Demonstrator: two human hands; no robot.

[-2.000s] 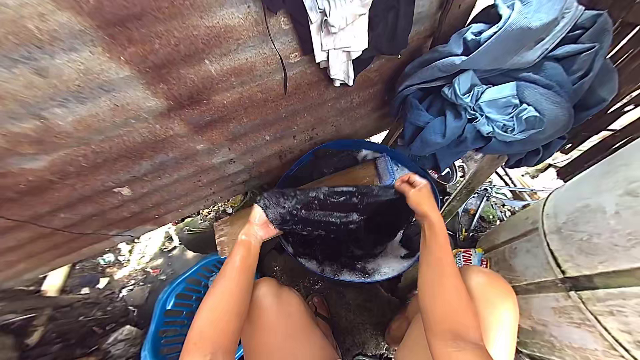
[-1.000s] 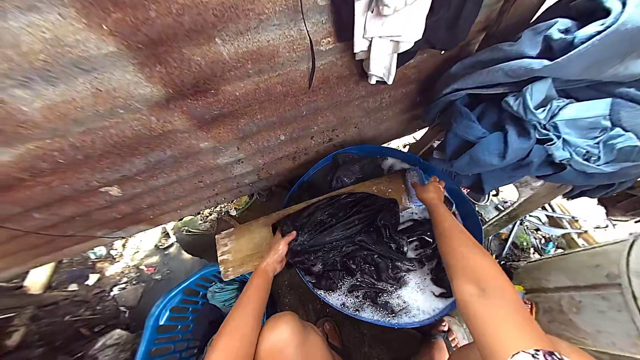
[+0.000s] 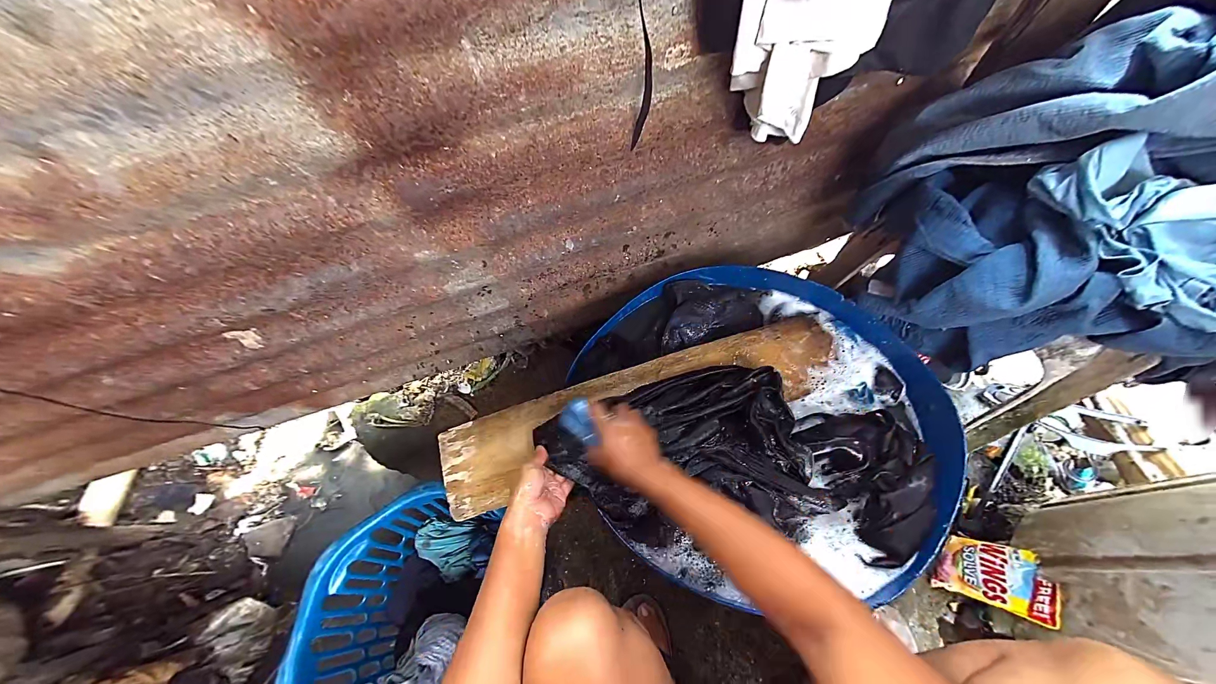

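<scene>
A wet black garment [image 3: 703, 427] lies over a wooden board [image 3: 494, 456] and trails into soapy water in a round blue basin [image 3: 940, 446]. The board slants across the basin, its left end past the rim. At the garment's left edge my left hand [image 3: 543, 489] pinches the cloth against the board. Just above and to the right, my right hand [image 3: 622, 442] is closed on a small blue brush [image 3: 578, 423], blurred, with its underside hidden, over the cloth. More dark cloth lies among the suds.
A blue plastic basket [image 3: 328, 589] with clothes stands at lower left. Rusty corrugated metal sheeting [image 3: 332, 218] rises behind the basin. Blue clothes [image 3: 1007, 266] hang at right, a white cloth [image 3: 788, 85] at top. A detergent packet [image 3: 997, 579] lies beside the basin.
The garment, stretched between both hands two seconds ago, now lies along the board. My right hand has moved left from the basin's far right side to the garment's left end, with the blue brush.
</scene>
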